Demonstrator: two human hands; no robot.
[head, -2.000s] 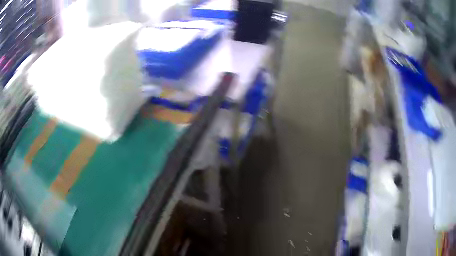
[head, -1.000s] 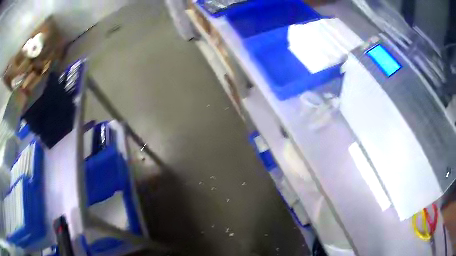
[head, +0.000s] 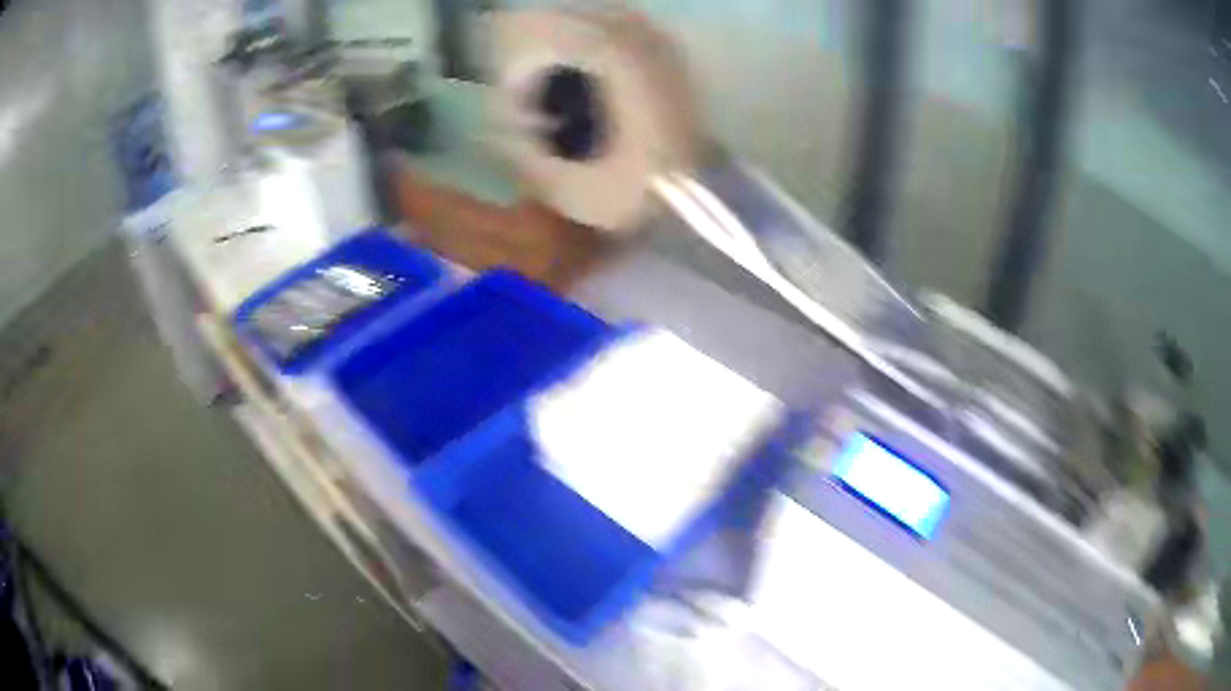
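No hand shows clearly in the blurred head view. Three blue plastic trays stand in a row on the pale bench. The far tray (head: 338, 300) holds dark silvery strips. The middle tray (head: 466, 362) looks empty. The near tray (head: 547, 540) has a white sheet or bundle (head: 658, 435) lying over its right part. The cutting machine (head: 932, 594), with a lit blue-white screen (head: 891, 483), stands at the right of the near tray. Some crumpled white scrap (head: 716, 634) seems to lie between tray and machine.
A large tan feed reel (head: 614, 128) with a dark hub stands behind the trays, with white bands running right. Another white machine (head: 290, 196) is at the far bench end. The grey floor (head: 176, 500) is at left. A brown patch at the bottom right edge is unclear.
The view has swung right and along the bench. The trays and screen have moved toward the middle, and the reel has come into view. The scissors and left-side shelves have gone out.
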